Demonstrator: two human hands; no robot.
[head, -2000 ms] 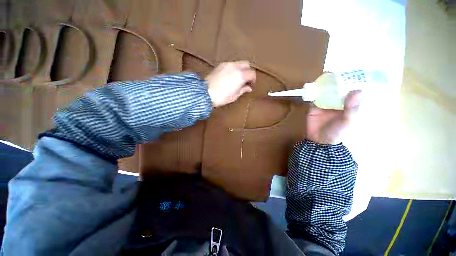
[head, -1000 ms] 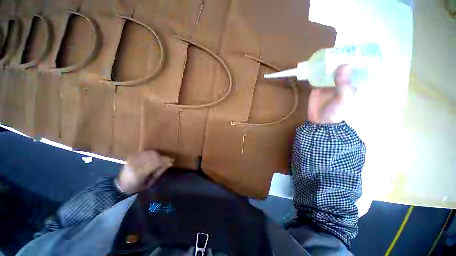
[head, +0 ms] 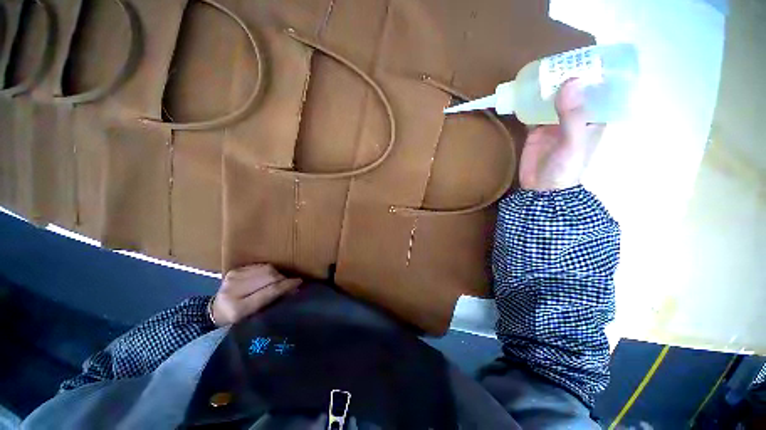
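My right hand (head: 558, 138) holds a clear squeeze bottle (head: 617, 84) with pale liquid and a printed label. Its long white nozzle points left, the tip at the upper part of the light stitch line beside the handle (head: 514, 164) of the rightmost brown bag panel (head: 386, 277). Whether the tip touches the panel I cannot tell. My left hand (head: 252, 291) rests at the near edge of the panels, fingers together, with nothing seen in it. A light dashed line also shows below the handle's near end.
More overlapped brown panels (head: 197, 193) with D-shaped handles run to the left. A white sheet (head: 663, 210) lies under them, with a pale tan table (head: 739, 218) beyond it at right. The dark floor (head: 579, 403) has yellow lines. My dark apron meets the near edge.
My left hand has moved from beside the rightmost handle down to the near edge. My right hand and the bottle have moved up and slightly right in the picture, and the bottle is still held.
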